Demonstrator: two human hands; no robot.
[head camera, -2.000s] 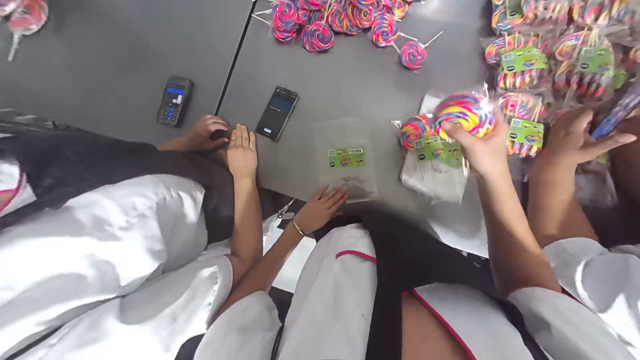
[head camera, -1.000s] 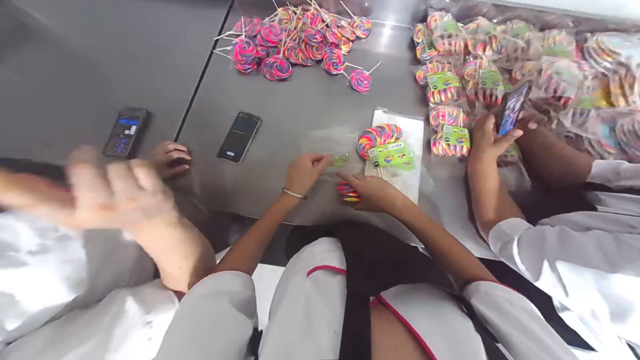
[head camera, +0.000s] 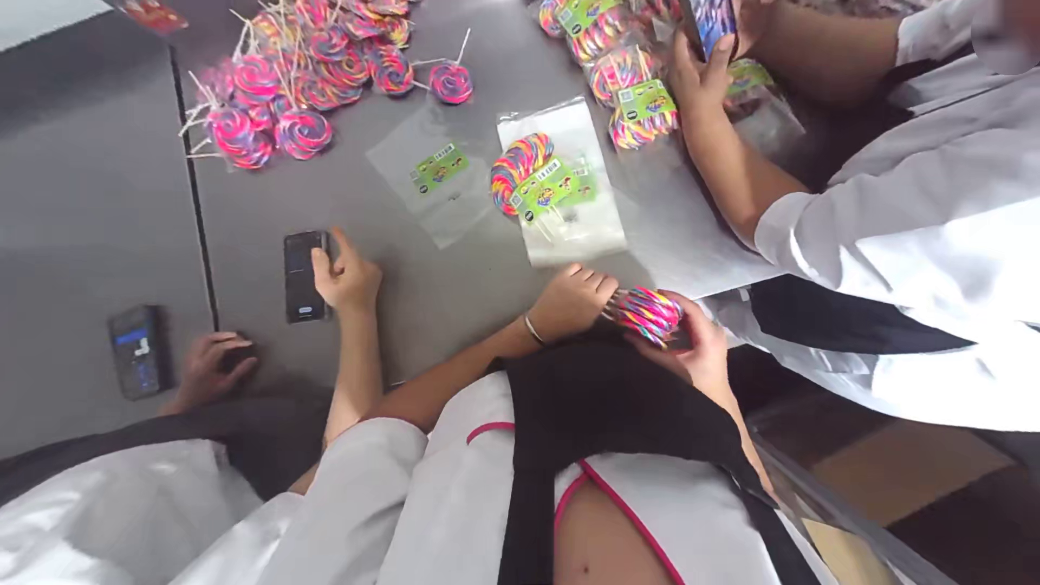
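Note:
Close to my body, just off the table's near edge, my left hand (head camera: 574, 301) grips the sticks of a bundle of swirled lollipops (head camera: 647, 315). My right hand (head camera: 692, 341) is wrapped around the candy end of that bundle. Beyond my hands, a stack of white and clear bags (head camera: 578, 236) lies on the grey table, with a multicoloured lollipop bundle (head camera: 520, 166) and a green printed label (head camera: 546, 191) on top. A flat clear bag with a green label (head camera: 439, 169) lies to its left.
Loose pink lollipops (head camera: 302, 132) are heaped at the back. Packed lollipop bags (head camera: 642, 101) stand at the back right, near a co-worker holding a phone (head camera: 712, 24). At left, another person's hand (head camera: 349, 276) touches a phone (head camera: 305, 276); a handheld device (head camera: 140, 351) lies farther left.
Both my hands have moved from the bag area on the table toward my body, now with a lollipop bundle between them. The neighbour's hand at left has come onto the phone.

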